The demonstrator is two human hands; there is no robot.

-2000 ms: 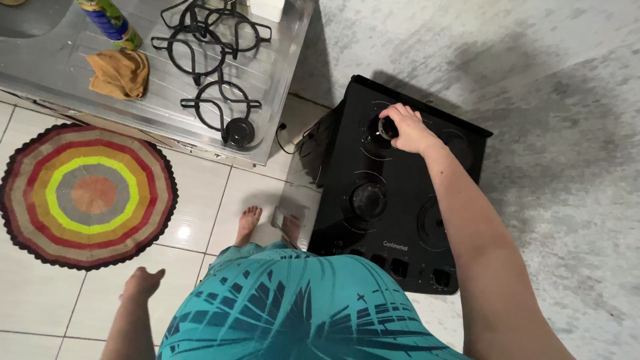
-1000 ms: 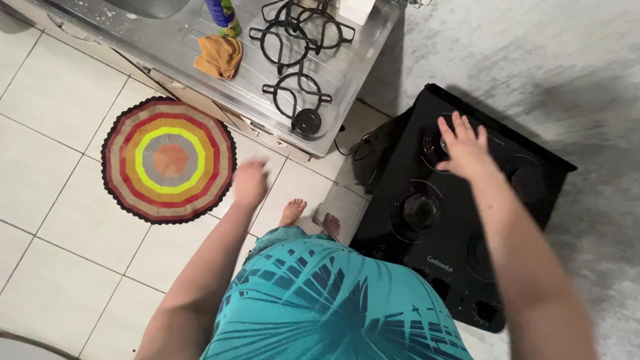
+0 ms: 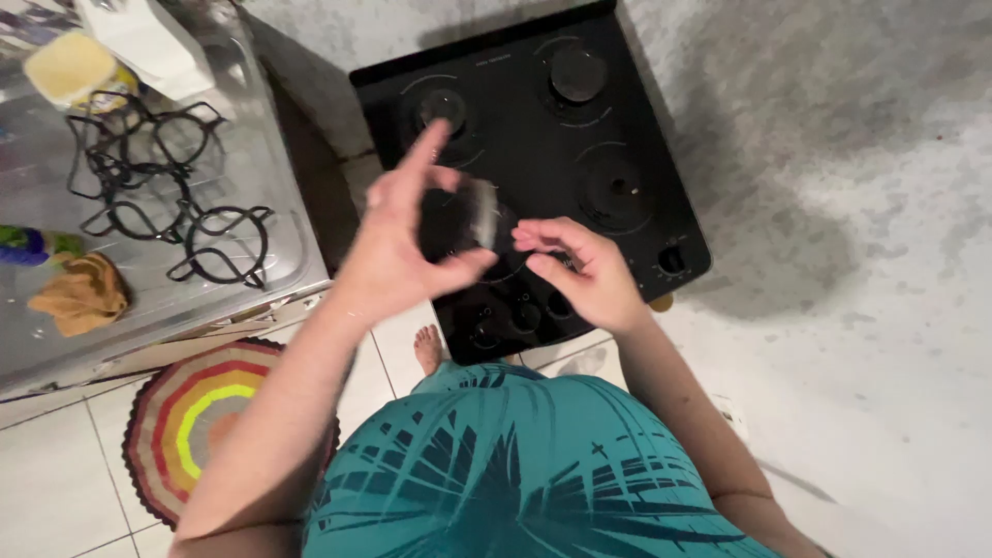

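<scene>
Over the front left part of a black gas cooktop [image 3: 511, 139], my left hand [image 3: 411, 232] grips a round black burner cap [image 3: 457, 221], its rim blurred by motion. Just right of the cap is my right hand [image 3: 585, 267], its fingers curled and apart, with nothing seen in it. Burners show at the cooktop's back left [image 3: 442, 108], back right [image 3: 577, 74] and right [image 3: 618, 186]. The one at the right shows a small hole and a light tip. My hands partly hide the front left burner and the knobs [image 3: 525, 316].
Left of the cooktop, a steel sink counter [image 3: 298, 263] holds black pan supports [image 3: 225, 244], a yellow tub [image 3: 77, 74], a white container [image 3: 147, 46], a bottle [image 3: 35, 244] and an orange-brown cloth [image 3: 81, 294]. A round striped rug [image 3: 186, 434] lies on the tiled floor.
My left hand has come over the cooktop and now holds a burner cap. My right hand has left the back left burner. The black cap seen on the counter earlier no longer shows there. The view has shifted.
</scene>
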